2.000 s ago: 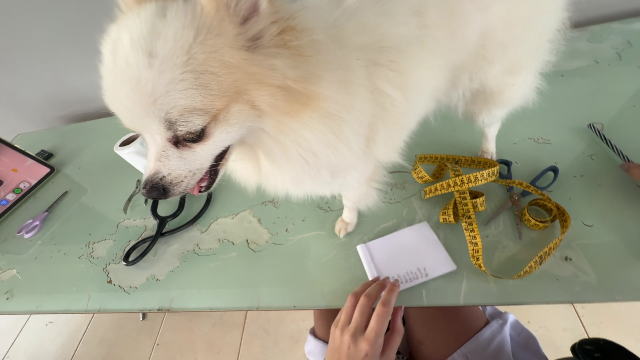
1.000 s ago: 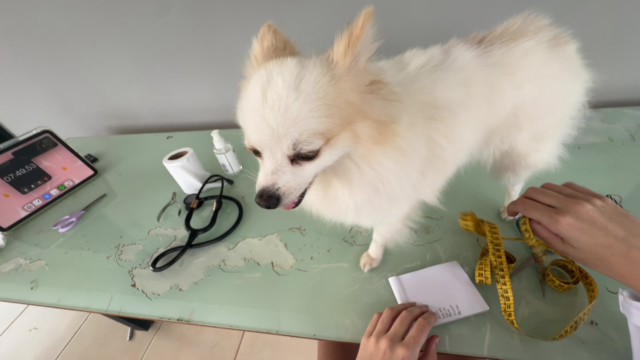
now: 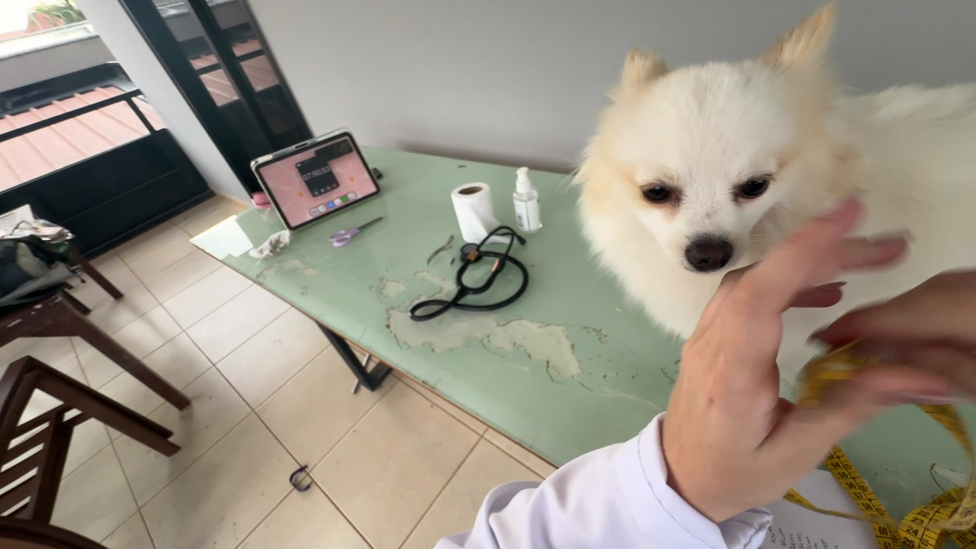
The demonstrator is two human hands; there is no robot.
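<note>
My left hand (image 3: pixel 751 366) is raised in front of the dog's chest, its fingers spread and blurred, close to the yellow measuring tape. From the right edge, my right hand (image 3: pixel 907 343) reaches in, with a bunched part of the yellow measuring tape (image 3: pixel 858 480) pinched at its fingertips. The rest of the tape hangs down over a white notepad (image 3: pixel 816 515) with handwriting, partly hidden by my left wrist. A white and cream long-haired dog (image 3: pixel 709 152) stands on the table behind both hands, facing me.
On the green table (image 3: pixel 343 282) with peeling patches lie a black stethoscope (image 3: pixel 488 293), tweezers (image 3: pixel 440 249) and purple-handled scissors (image 3: pixel 356 232). A paper roll (image 3: pixel 474 213), a spray bottle (image 3: pixel 526 202) and a tablet (image 3: pixel 316 179) stand farther back. Wooden chairs (image 3: pixel 76 396) are at left.
My left hand has left the notepad and risen before the dog. My right hand has lifted part of the tape off the table. The dog's head now faces me. The view has swung left.
</note>
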